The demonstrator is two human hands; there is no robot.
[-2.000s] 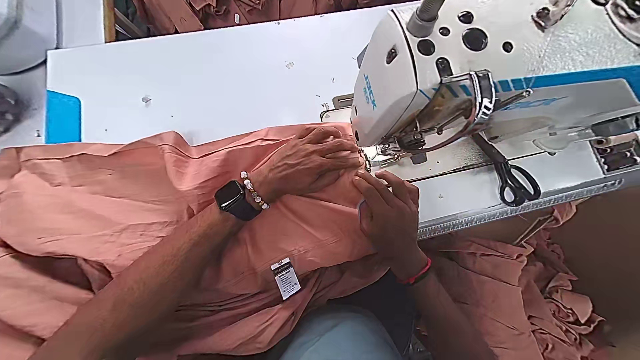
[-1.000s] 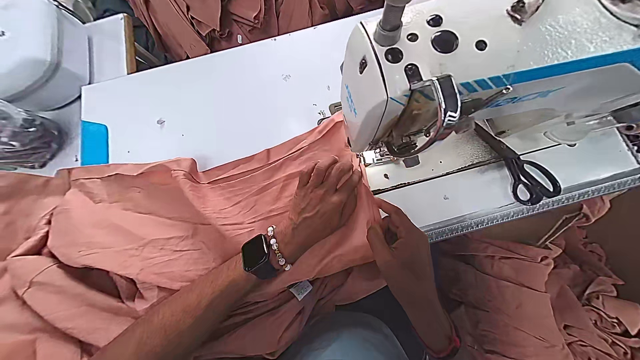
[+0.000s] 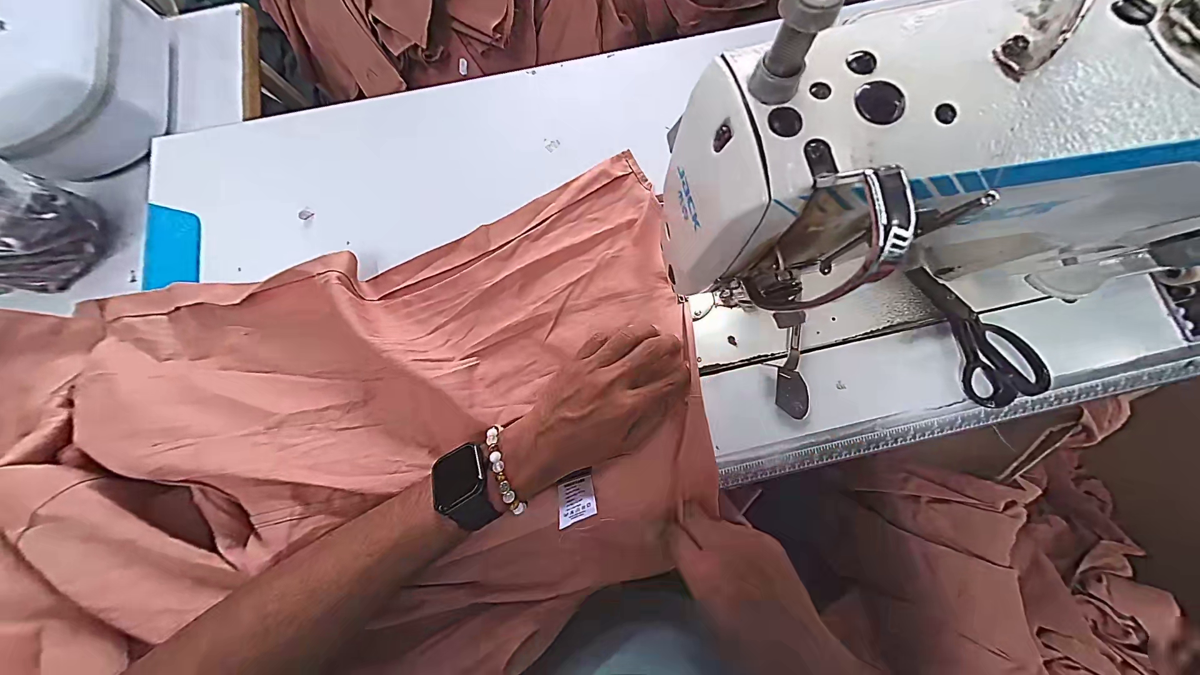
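Note:
A salmon-pink garment [image 3: 487, 281] lies across the white table, its right edge by the needle area of the Jack sewing machine [image 3: 722, 178]. My left hand [image 3: 609, 398], with a smartwatch and beaded bracelet at the wrist, rests on the cloth near that edge, fingers bent. Below it a white care label [image 3: 577, 501] shows on the fabric. Lower down, my right hand [image 3: 703, 553] is at the garment's near edge, blurred, with cloth gathered at its fingertips; the fingers are partly hidden.
Black-handled scissors [image 3: 998, 366] lie on the machine bed, right of a small metal lever [image 3: 792, 389]. A measuring tape [image 3: 872, 439] runs along the table's near edge. More pink fabric [image 3: 956, 553] is heaped below right, and other cloth [image 3: 525, 42] lies behind the table.
My right hand has moved down, away from the needle area, along the garment's edge. My left hand has also moved down from the presser-foot area. More of the cloth's right edge shows.

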